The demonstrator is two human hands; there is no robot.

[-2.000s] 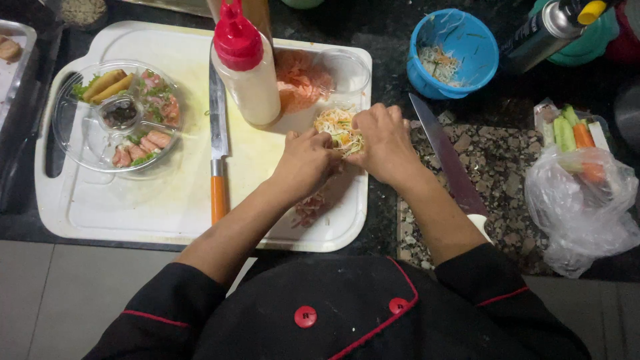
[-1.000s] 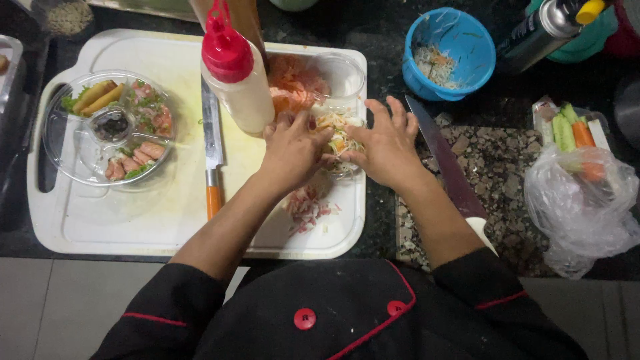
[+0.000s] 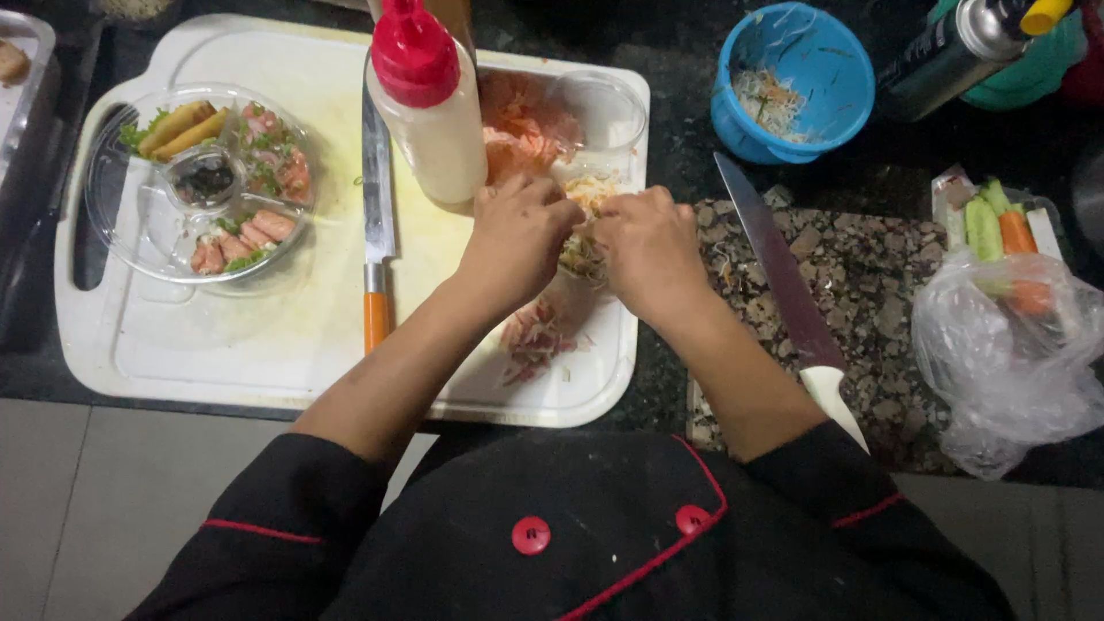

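Observation:
My left hand (image 3: 522,246) and my right hand (image 3: 647,246) are on either side of a pile of shredded vegetables (image 3: 586,254) on the right part of a white cutting board (image 3: 216,362). The fingertips of both hands touch the shreds, with fingers bent. Above my left hand lies chopped orange fish (image 3: 522,129), beside a clear plastic cup (image 3: 599,112). Pinkish shreds (image 3: 539,341) lie just below. A squeeze bottle with a red cap (image 3: 431,112) stands left of my left hand. Further left is an orange-handled knife (image 3: 377,190).
A round divided clear tray (image 3: 103,207) with food lies on the board's left. Right of the board are a blue plastic bucket (image 3: 729,112) with shreds, a white-handled knife (image 3: 789,285) on a stone slab (image 3: 880,328), a plastic bag (image 3: 992,371) by cut vegetables (image 3: 983,228), and a gas canister (image 3: 940,65).
A second ago my fingers were spread over the shredded vegetables; now they are bent and drawn in at the pile's sides. The bottle and knives have stayed in place.

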